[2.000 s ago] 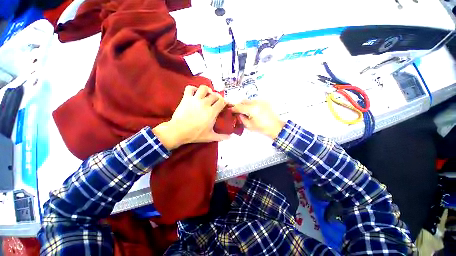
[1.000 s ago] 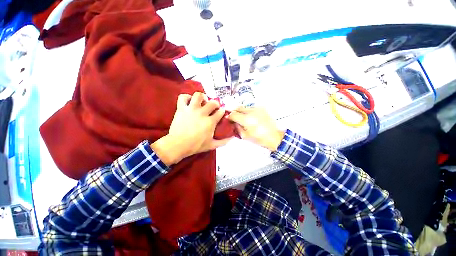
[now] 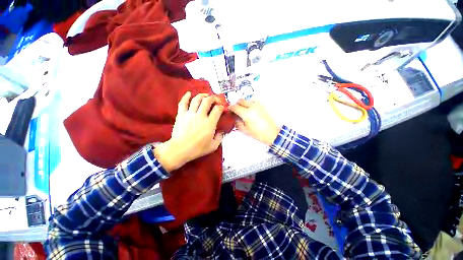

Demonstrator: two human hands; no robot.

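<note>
The rust-red garment piece [image 3: 137, 86] lies left of the needle, and part of it hangs over the table's front edge. My left hand [image 3: 195, 127] presses on it, with the fingertips close in front of the presser foot [image 3: 232, 92]. My right hand [image 3: 256, 121] pinches the fabric's folded edge between thumb and fingers, just right of my left fingertips. The edge runs up to the foot. The needle tip is too small to tell.
The white sewing machine [image 3: 299, 48] with a blue stripe stands behind my hands. Scissors [image 3: 353, 101] with red and yellow handles lie at the right, on a dark blue cord [image 3: 374, 124]. Another machine [image 3: 18, 162] is at the left. Darker red fabric [image 3: 139, 238] lies below the table.
My left hand's fingers have spread somewhat and flattened on the fabric. Both hands stay close before the foot. The whole view has shifted slightly.
</note>
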